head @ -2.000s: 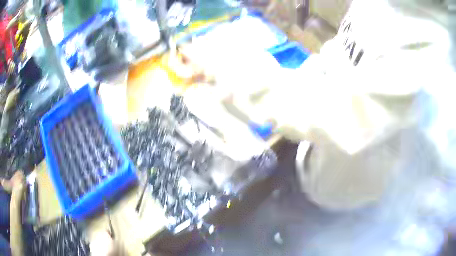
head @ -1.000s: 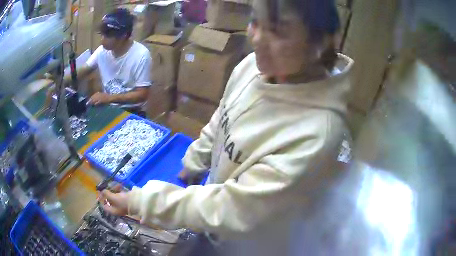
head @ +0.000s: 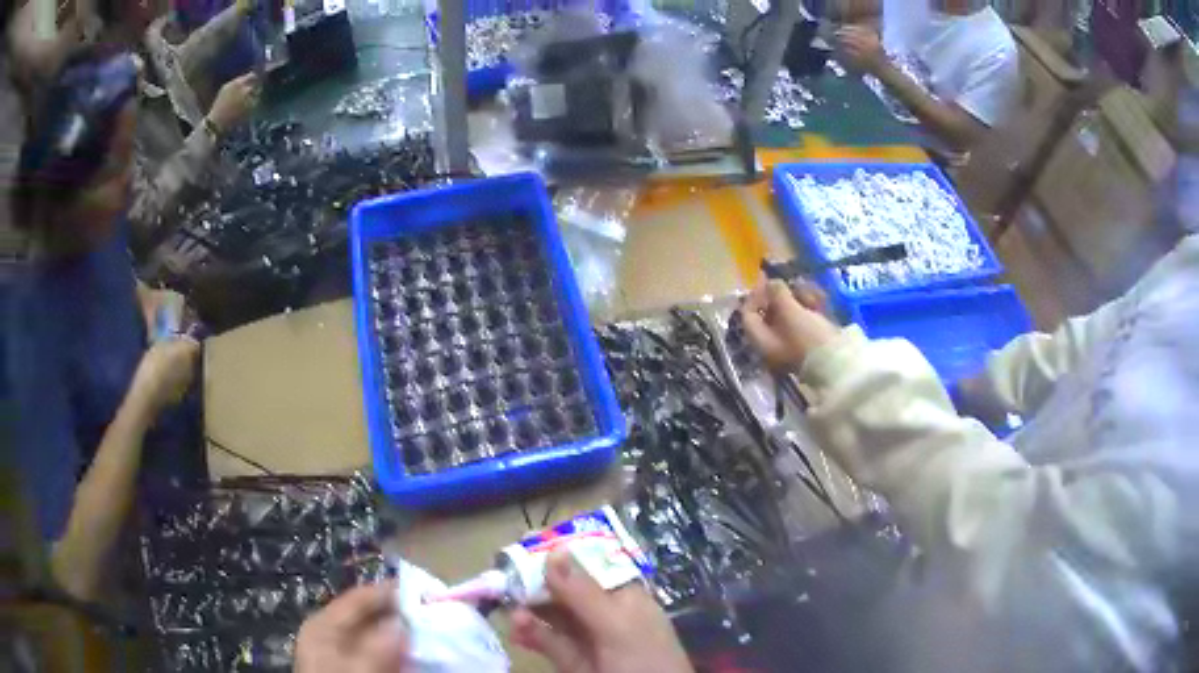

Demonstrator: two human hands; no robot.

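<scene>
My right hand [head: 598, 625] holds the white, blue and red glue tube [head: 579, 550] at the bottom centre. Its pinkish nozzle [head: 467, 592] points left. My left hand [head: 352, 634] grips a crumpled white tissue [head: 445, 627], which lies against the nozzle tip. The fingertips of both hands are close together, and the wrists are cut off by the lower edge. Beyond them stands a blue bin [head: 371, 394] with dark squarish parts in a regular grid.
Dark cable assemblies [head: 690, 434] are heaped at right; others [head: 250, 565] lie in rows at left. A person's hand [head: 789, 322] at right holds a black strip above a bin of white parts [head: 888, 217]. Another person's forearm [head: 112, 460] reaches in at left.
The view has swung from the person in the cream hoodie back down to the bench. My two hands, the glue tube and the tissue now show clearly at the bottom.
</scene>
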